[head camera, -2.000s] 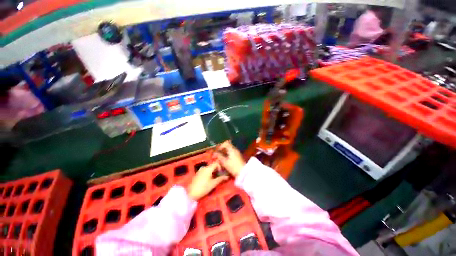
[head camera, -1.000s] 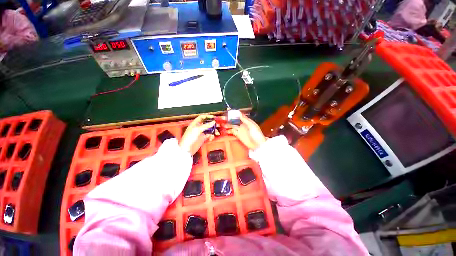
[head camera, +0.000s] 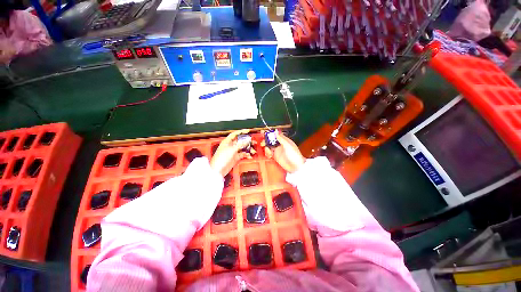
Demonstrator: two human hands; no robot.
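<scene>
My left hand [head camera: 229, 153] is over the back edge of the red-orange foam tray [head camera: 149, 149], with a small dark, shiny unit in its fingertips. My right hand [head camera: 284, 153] is just beside it and holds a dark square watch body [head camera: 271, 138] with a pale patch on it. The two units are a little apart. The tray below holds black rounded-square units, such as this one [head camera: 256, 214], in its pockets. My forearms in pink sleeves cover part of the tray.
Behind the tray are a green board [head camera: 148, 122], white paper [head camera: 220, 108] with a blue pen, a blue control box [head camera: 185, 64] and a power supply [head camera: 143, 71]. An orange clamp fixture [head camera: 365, 117] and a framed monitor [head camera: 468, 142] stand right. Another foam tray [head camera: 48, 188] is left.
The view has tilted down since the earliest frame. Since one second ago, the right hand's unit has turned from a pale face to a darker one; the left hand's unit has shifted slightly upward.
</scene>
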